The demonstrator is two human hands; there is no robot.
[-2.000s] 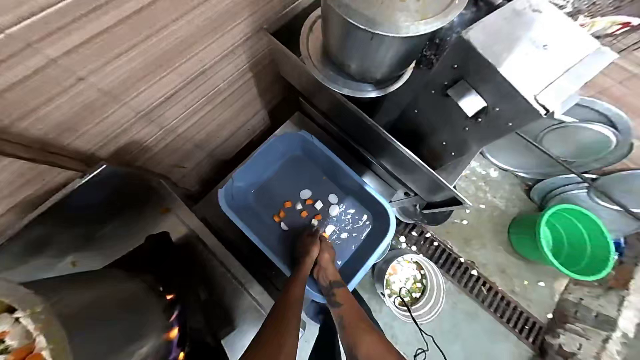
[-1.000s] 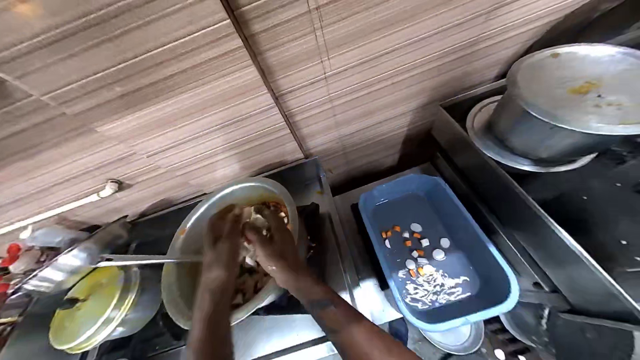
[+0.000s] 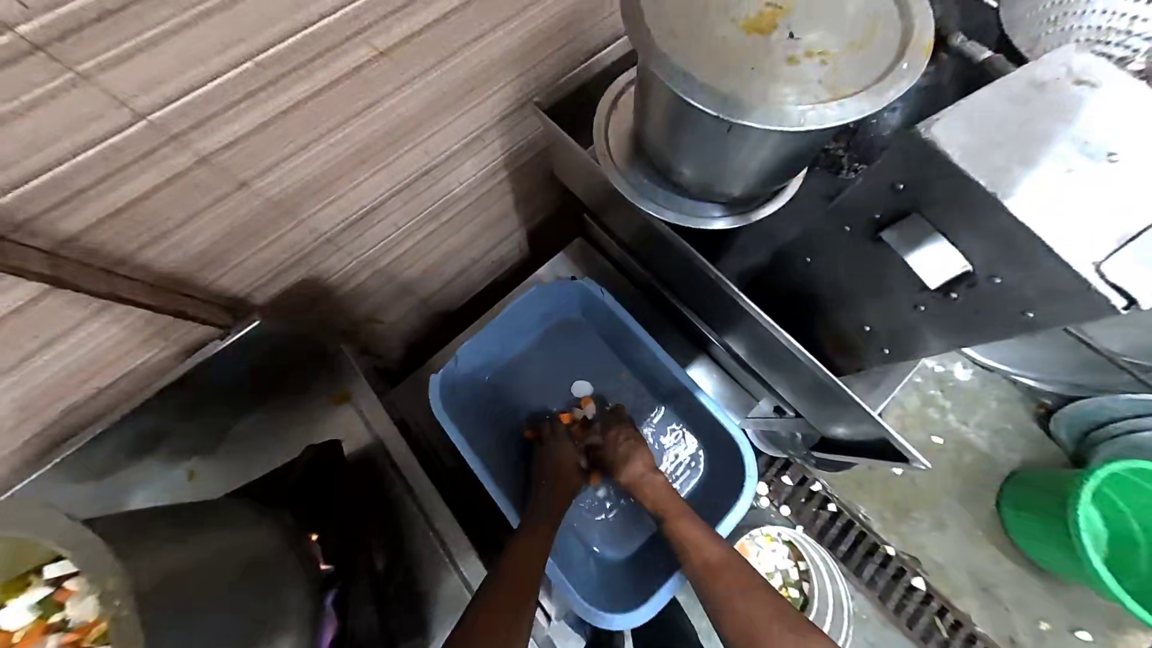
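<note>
Both bare hands are down inside a blue plastic basin, close together at its middle. My left hand (image 3: 555,459) and my right hand (image 3: 621,443) are cupped around cut vegetable pieces (image 3: 576,416), orange and white, some lying between the fingers. One white round slice (image 3: 581,389) rests just beyond the fingertips. The blue basin (image 3: 450,396) holds shallow water that glints to the right of my right hand. At the lower left, a large metal pot (image 3: 189,558) of mixed cut vegetables sits over a burner flame.
A lidded metal pot (image 3: 720,144) stands on a stove at the upper right. On the floor at right are a green bucket (image 3: 1044,513) and a drain grate (image 3: 864,531). A metal container of cut vegetables (image 3: 828,576) stands right of my right forearm. Tiled wall lies behind.
One second ago both hands were over the large pot on the left; now they are in the blue basin, where they also were two seconds ago. The view has swung right.
</note>
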